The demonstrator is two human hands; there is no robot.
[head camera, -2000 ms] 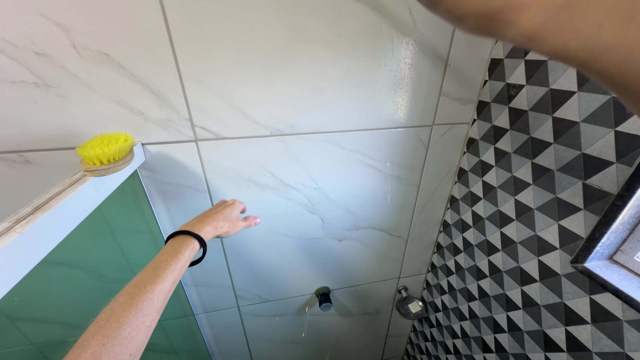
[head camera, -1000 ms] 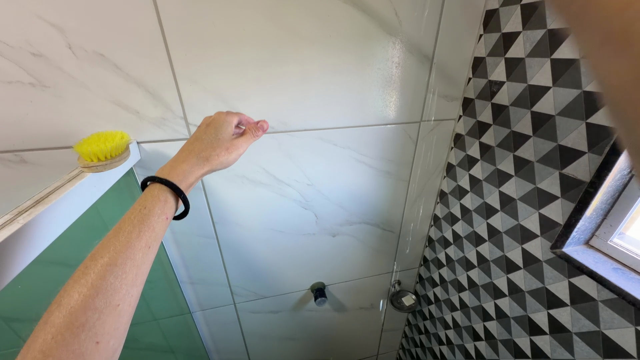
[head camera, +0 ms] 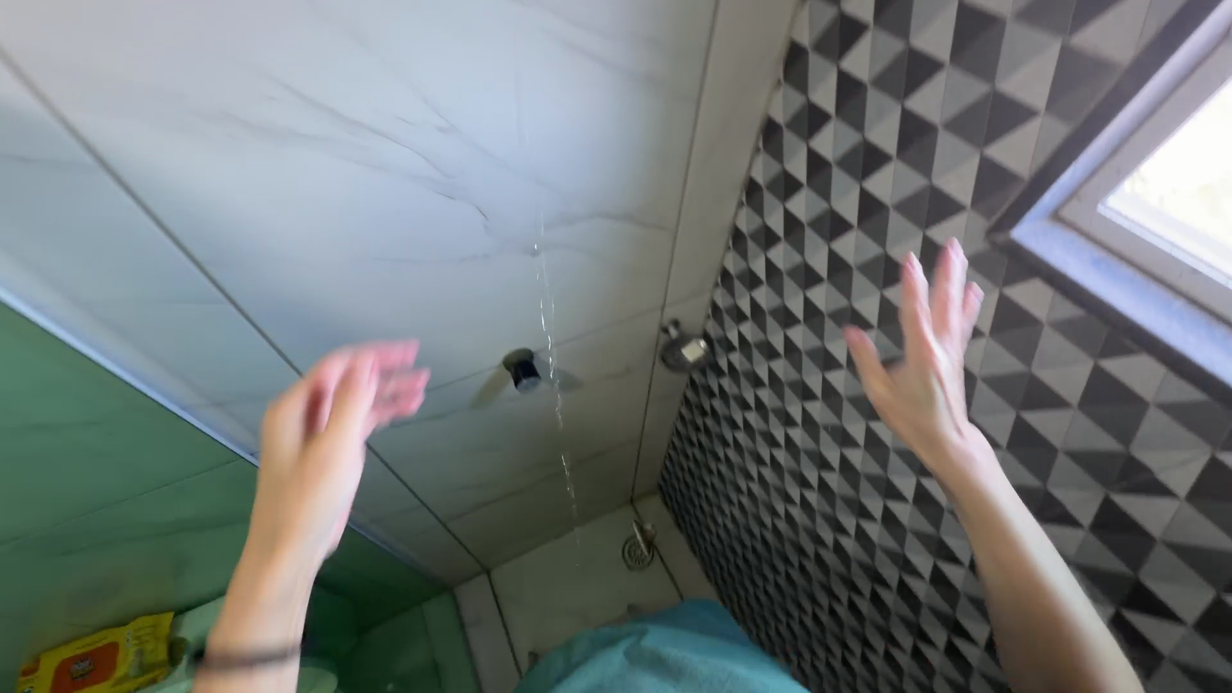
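My left hand (head camera: 337,414) is raised at the left of the view, empty, its fingers apart and slightly bent, with a dark band on the wrist. On the right, my right hand (head camera: 924,356) is also up and empty, fingers spread, in front of the triangle-patterned tile wall (head camera: 828,433). Between the hands a thin stream of water (head camera: 549,337) falls past a dark round shower valve knob (head camera: 523,370) on the marble-look tile wall (head camera: 462,231). A metal fixture (head camera: 684,350) sits near the wall's corner, its exact kind unclear.
A round floor drain (head camera: 637,551) lies below. Green glass (head camera: 106,452) stands at the left, with a yellow wipes pack (head camera: 106,659) at lower left. A framed window (head camera: 1107,221) is at upper right. Blue cloth (head camera: 664,654) shows at the bottom edge.
The view has tilted down and shifted right. My right hand has come fully into view; only a blurred arm showed at upper right before. The yellow brush seen earlier is out of view.
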